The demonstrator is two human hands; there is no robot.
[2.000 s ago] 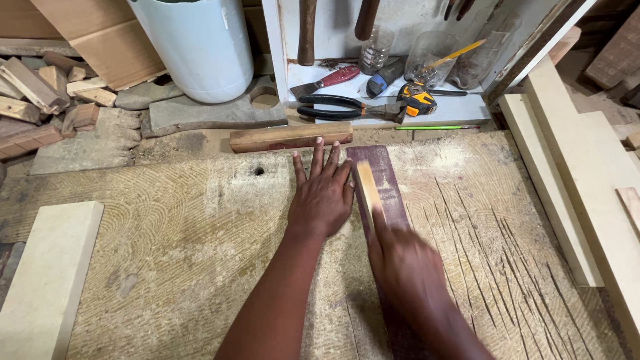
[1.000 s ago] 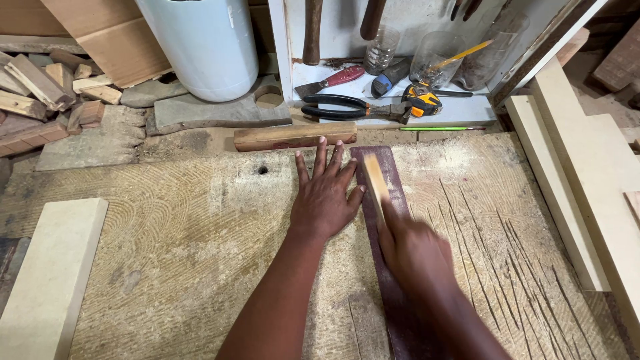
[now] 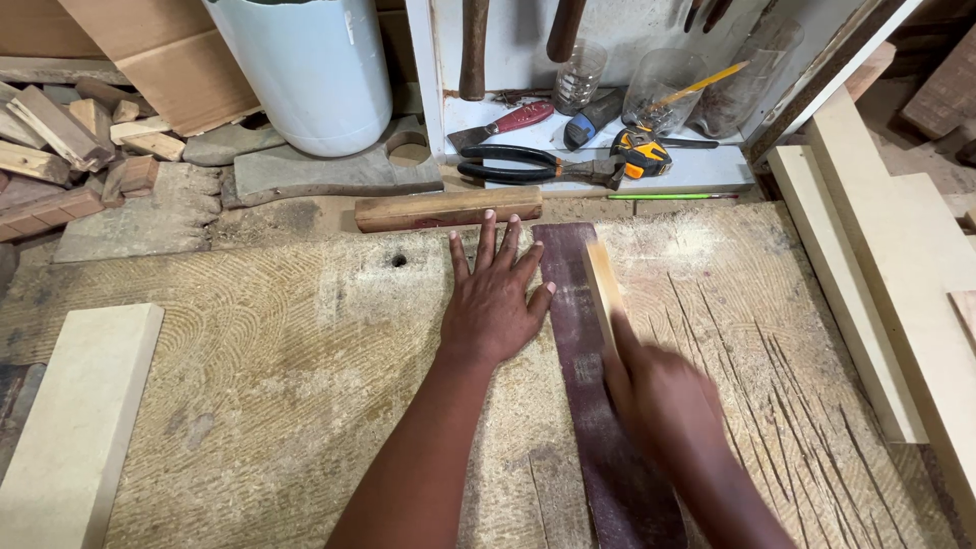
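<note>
A long strip of dark maroon sandpaper (image 3: 573,335) lies flat on the dusty, saw-marked wooden bench top (image 3: 252,412). Its surface bears pale dust patches. My left hand (image 3: 497,305) rests palm down with fingers spread at the strip's left edge, thumb touching it. In my right hand (image 3: 663,396) is a slim, light-coloured wooden piece (image 3: 602,278), held along the strip's right side; hand and piece are motion-blurred, and the piece's lower end is hidden by the fingers. Beyond my left fingertips sits a brown wooden block (image 3: 450,208).
Pliers (image 3: 534,165), a tape measure (image 3: 642,151), a red-handled scraper (image 3: 507,123) and a green pencil (image 3: 671,197) lie behind. A pale board (image 3: 84,419) is at left, with more boards (image 3: 846,290) at right. A white container (image 3: 313,76) and wood offcuts (image 3: 69,137) stand at back left.
The wooden piece in my right hand is now at the strip's right edge; both earlier frames show it over the strip. My left hand keeps its place beside the strip.
</note>
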